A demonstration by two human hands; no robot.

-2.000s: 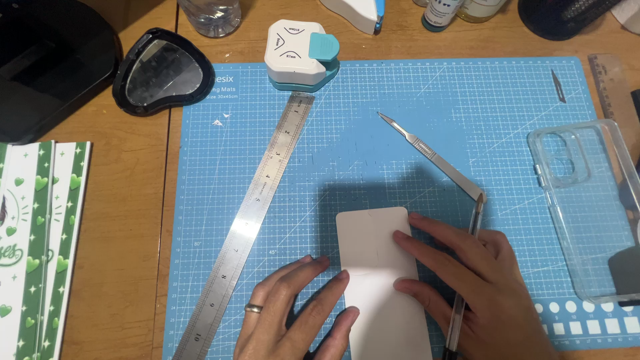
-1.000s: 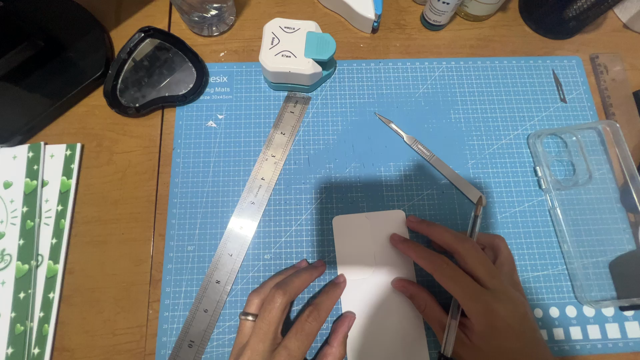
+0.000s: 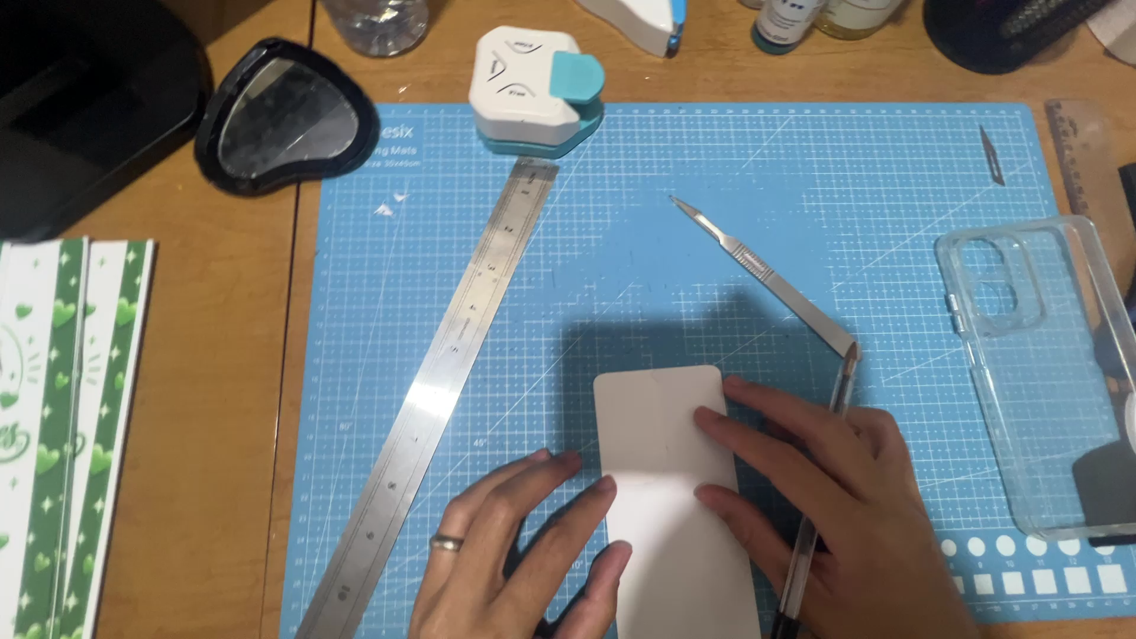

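Observation:
A white card with rounded corners (image 3: 670,497) lies on the blue cutting mat (image 3: 728,142), its lower end cut off by the frame. My left hand (image 3: 524,550) touches its left edge with the fingertips; one finger wears a ring. On the card's right edge rest the fingertips of my right hand (image 3: 825,497). A clear-barrelled pen (image 3: 801,559) runs under that hand, its tip by the end of a metal scalpel (image 3: 768,275). Left of the card, a steel ruler (image 3: 430,390) lies slanted.
A white and teal corner punch (image 3: 528,89) stands at the mat's top edge, near a black-framed mirror (image 3: 288,115). A clear phone case (image 3: 1038,382) and a loose scalpel blade (image 3: 991,155) lie right. Green-and-white printed sheets (image 3: 124,426) are at far left, bottles (image 3: 785,22) at the back.

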